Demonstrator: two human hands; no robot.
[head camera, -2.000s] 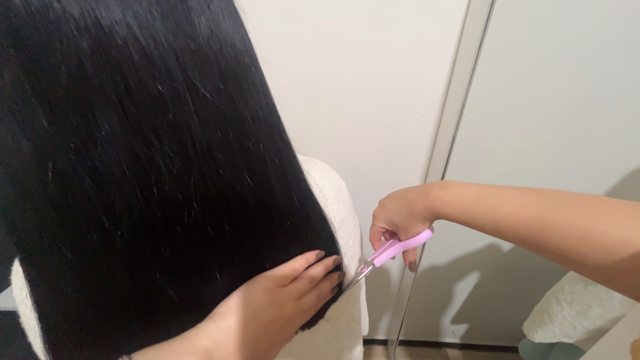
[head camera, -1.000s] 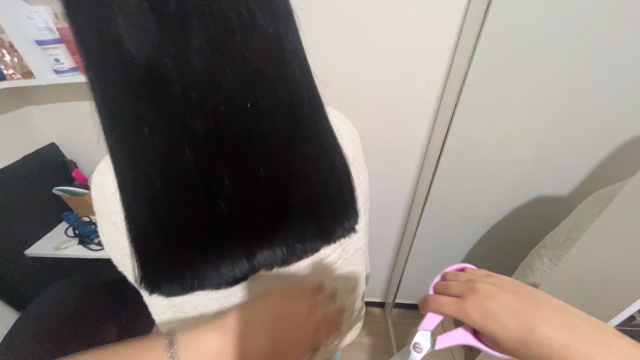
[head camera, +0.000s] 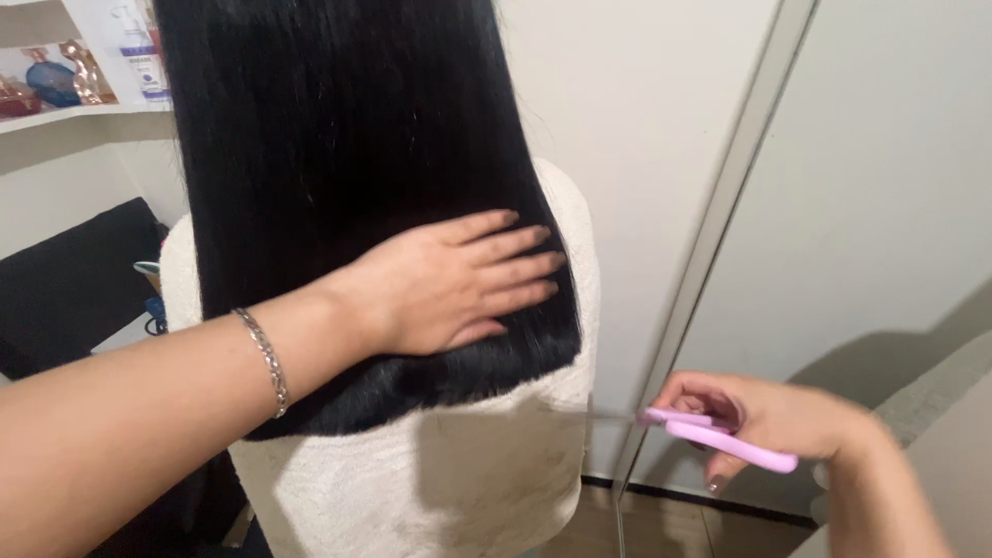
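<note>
Long straight black hair hangs over a cream towel-like cloth that covers a chair back or a person's back; which, I cannot tell. My left hand lies flat on the lower right part of the hair, palm down, fingers slightly spread, with a silver chain bracelet at the wrist. To the right of the hair's cut edge, my right hand holds scissors with pink handles. Their blades point left over the cloth and are blurred, so how far apart they are cannot be told.
On the upper left, a white shelf carries a pump bottle and several perfume bottles. Below it are a black panel and part of a white surface. A pale wall and a sliding door panel with a metal frame stand on the right.
My left hand, blurred below the hair's edge a second ago, now rests on the hair. The scissors, lower right and pointing down then, now point left, nearer the hair's edge.
</note>
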